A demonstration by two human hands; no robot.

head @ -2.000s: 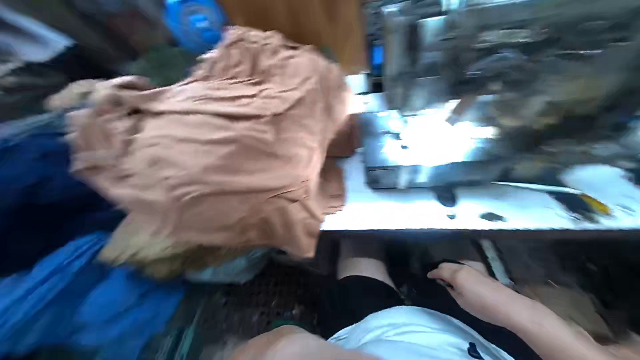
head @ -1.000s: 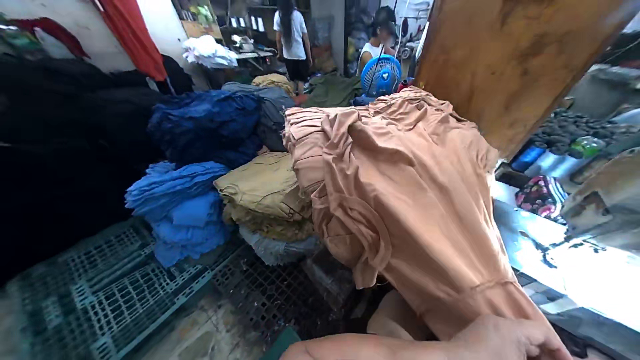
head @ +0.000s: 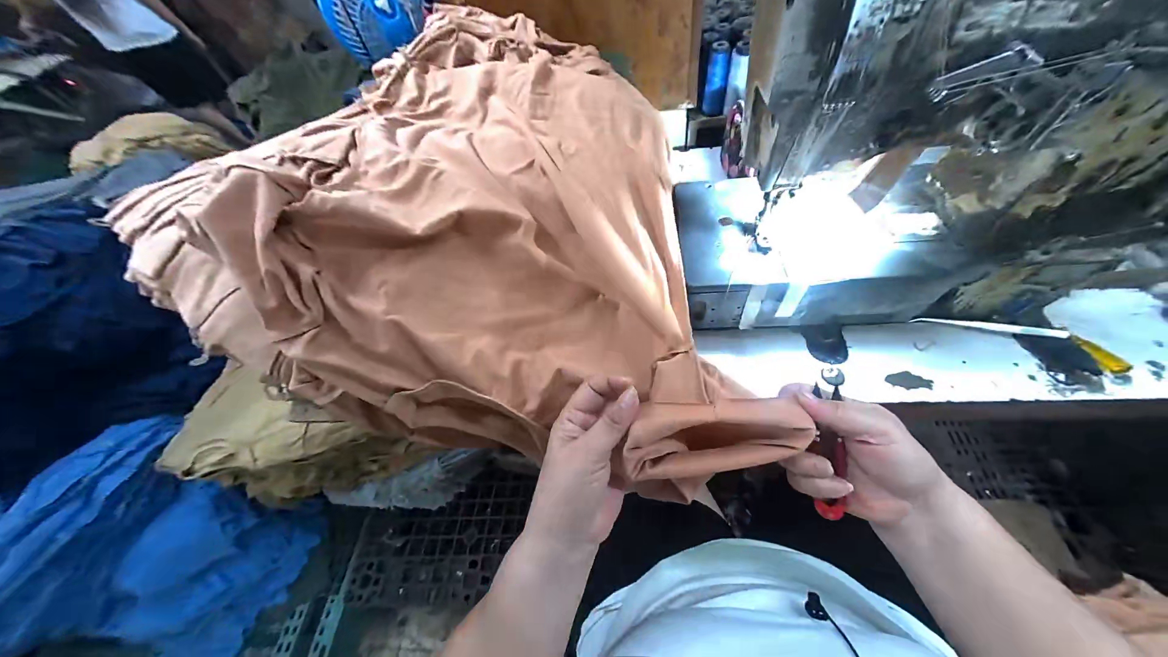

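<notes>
A large heap of tan-brown fabric garments (head: 474, 237) lies left of the sewing machine. My left hand (head: 589, 456) pinches the left side of a folded, open cuff or sleeve end (head: 721, 433) of that fabric. My right hand (head: 853, 456) grips the cuff's right side between thumb and fingers, and also holds small thread snips with red handles (head: 832, 474), their dark tips pointing up. The sewing machine's metal bed (head: 730, 292), brightly lit near the needle, is just beyond my right hand.
Khaki fabric (head: 265, 438), blue fabric (head: 155, 538) and navy fabric (head: 82, 319) are piled at left. A blue fan (head: 370, 27) and a person (head: 137, 41) are behind. A yellow-ended tool (head: 1100, 356) lies on the white table edge (head: 985, 365). Thread spools (head: 716, 78) stand by a wooden panel (head: 630, 46).
The view has swung right and down since one second ago. Both hands now hold the tan-brown cuff up in front of me; two seconds ago my right hand was away from the fabric.
</notes>
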